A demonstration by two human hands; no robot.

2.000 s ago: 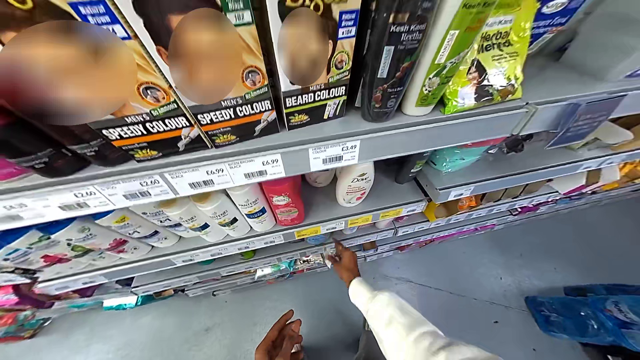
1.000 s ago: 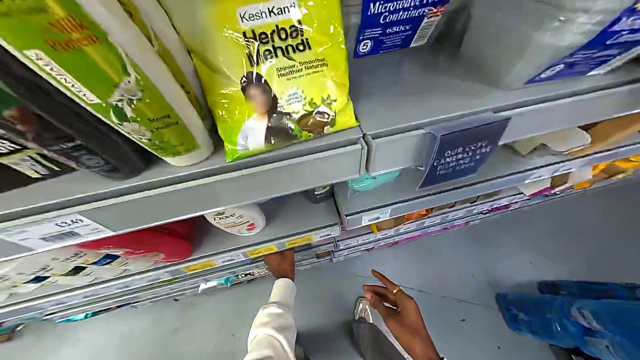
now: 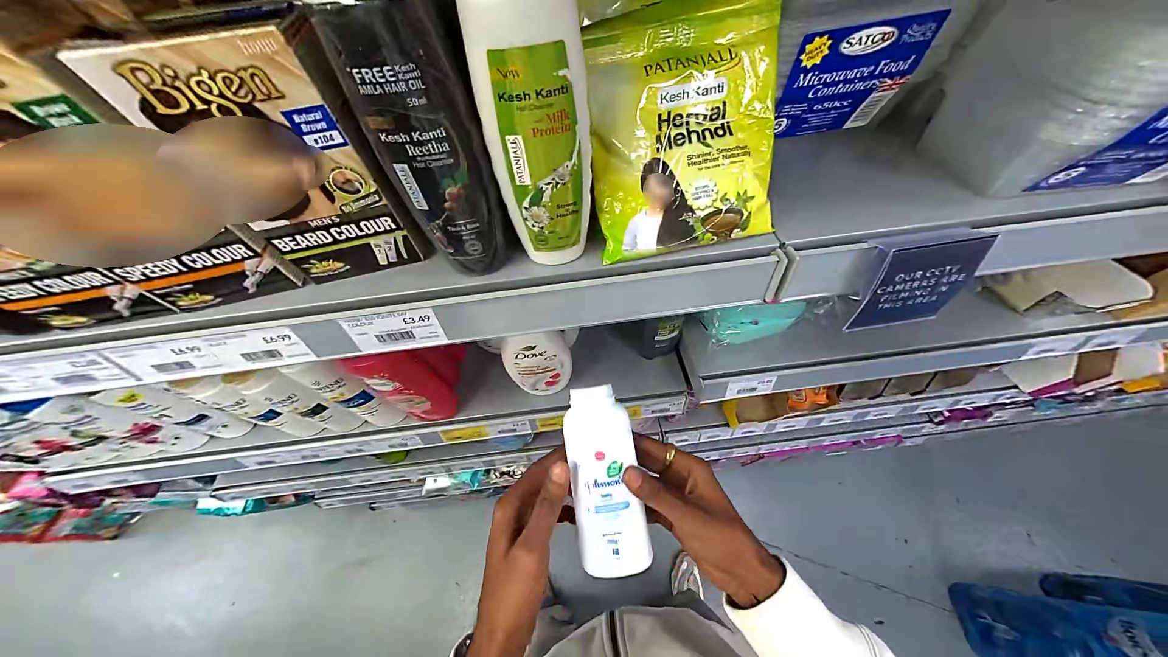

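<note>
A white Johnson's baby powder bottle [image 3: 607, 529] stands upright between my two hands in front of the shelves, its printed front facing me. My left hand [image 3: 529, 525] grips its left side, thumb along the edge. My right hand [image 3: 698, 511], with a ring on one finger, holds the right side, its thumb tip on the front. The fingers behind the bottle are partly hidden. Beyond the bottle's cap, a white Dove bottle [image 3: 537, 363] stands on the lower shelf, beside red bottles [image 3: 411, 383].
The upper shelf edge [image 3: 547, 306] carries hair colour boxes [image 3: 347, 237], shampoo bottles [image 3: 547, 137], a green mehndi packet [image 3: 684, 137] and food containers [image 3: 849, 73]. A dark sign [image 3: 922, 278] hangs from it. Blue plastic-wrapped packs [image 3: 1049, 620] lie on the floor at the lower right.
A hand was reaching in at the lower shelves and the other was apart from it. Now both hands are together, holding the white bottle, which the earlier frames do not show in hand.
</note>
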